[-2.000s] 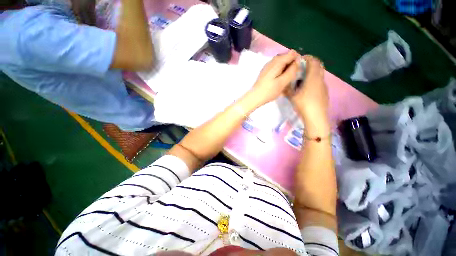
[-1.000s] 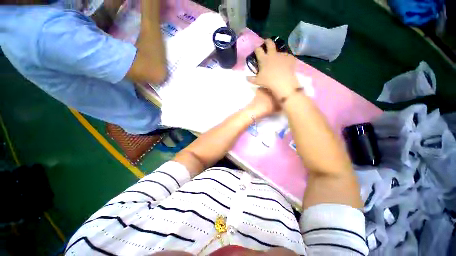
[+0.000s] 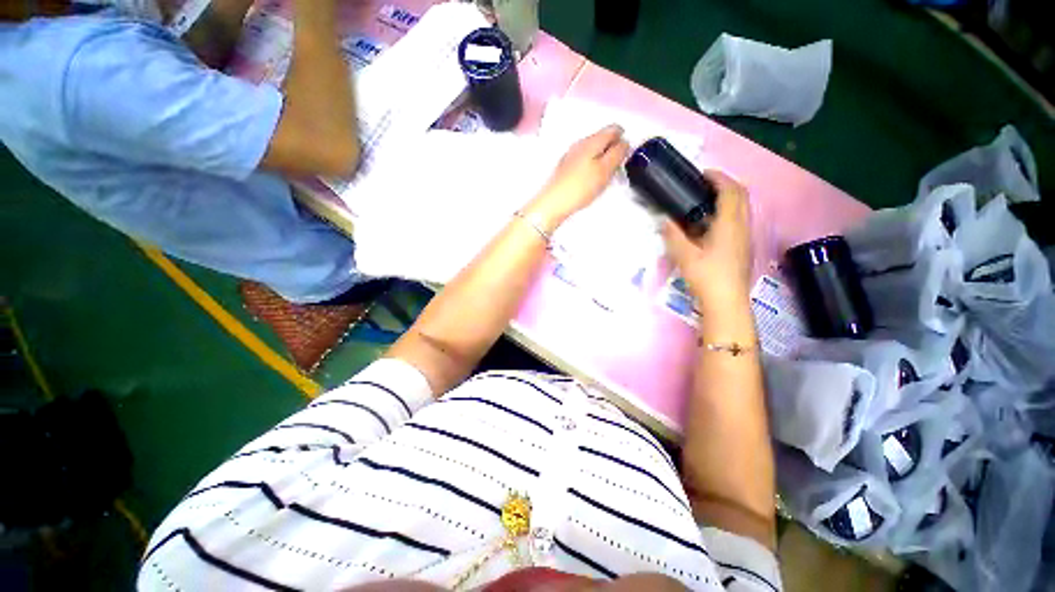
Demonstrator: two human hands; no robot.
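My right hand [image 3: 720,249] grips the lower end of a black bottle [image 3: 671,182], which is tilted over the white bags, its far end towards my left hand. My left hand [image 3: 584,174] is left of the bottle, on the white protective bags [image 3: 463,208], with its fingers close together. Glare on the white sheets hides whether it pinches a bag. Another black bottle [image 3: 493,87] with a white label stands at the table's far side.
A co-worker's blue sleeve [image 3: 174,104] and arm are at the left. A black bottle [image 3: 828,287] lies at the right beside many bagged bottles [image 3: 850,509]. A bagged bottle [image 3: 764,79] lies on the dark green surface beyond the pink table [image 3: 578,330].
My right hand has come back from the table's far edge, gripping a black bottle. My left hand has moved up and left, out from under my right arm.
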